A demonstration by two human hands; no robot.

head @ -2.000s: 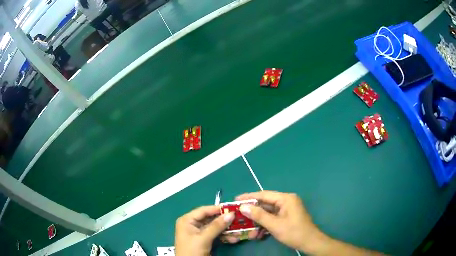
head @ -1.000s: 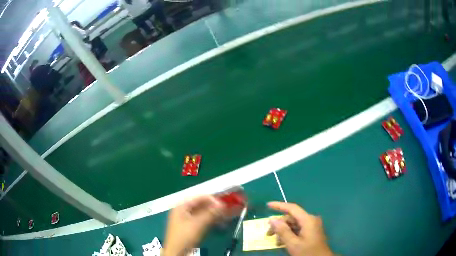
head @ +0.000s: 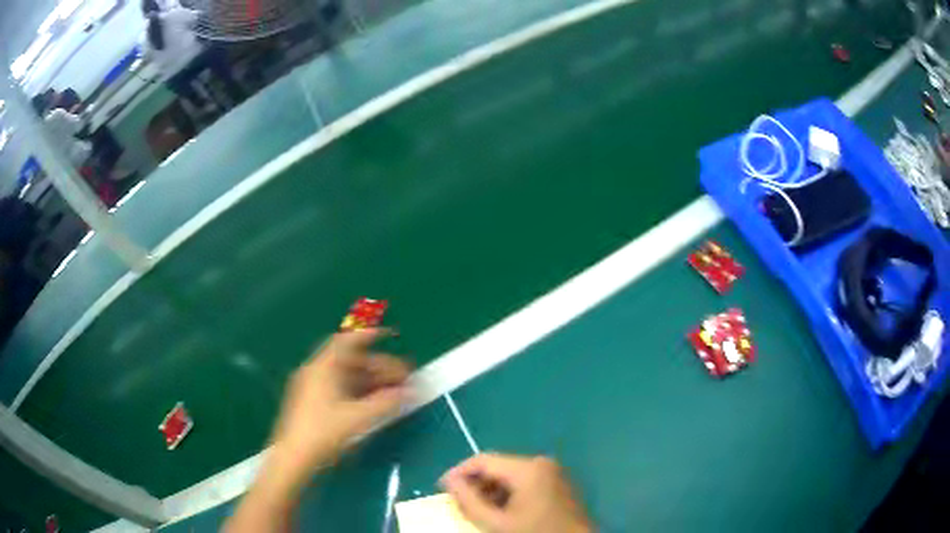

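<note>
A red circuit board lies on the dark green belt. My left hand is over the belt's near edge, slightly blurred, with its fingertips just below this board; no object shows in it. A red board with a white rim lies on the belt further left. My right hand is low over the bench, fingers curled, beside a yellow pad cut off by the bottom edge. I cannot tell whether it holds anything. A slim pale pen-like tool lies left of the pad.
Loose red boards lie on the bench at right, with another board above them. The blue tray holds a black block, white cables and a black strap. A white rail divides bench and belt. People show at upper left.
The red unit has left my left hand, which has moved up to the belt. A white-rimmed board now shows on the belt at left. My right hand has curled its fingers. The view has shifted.
</note>
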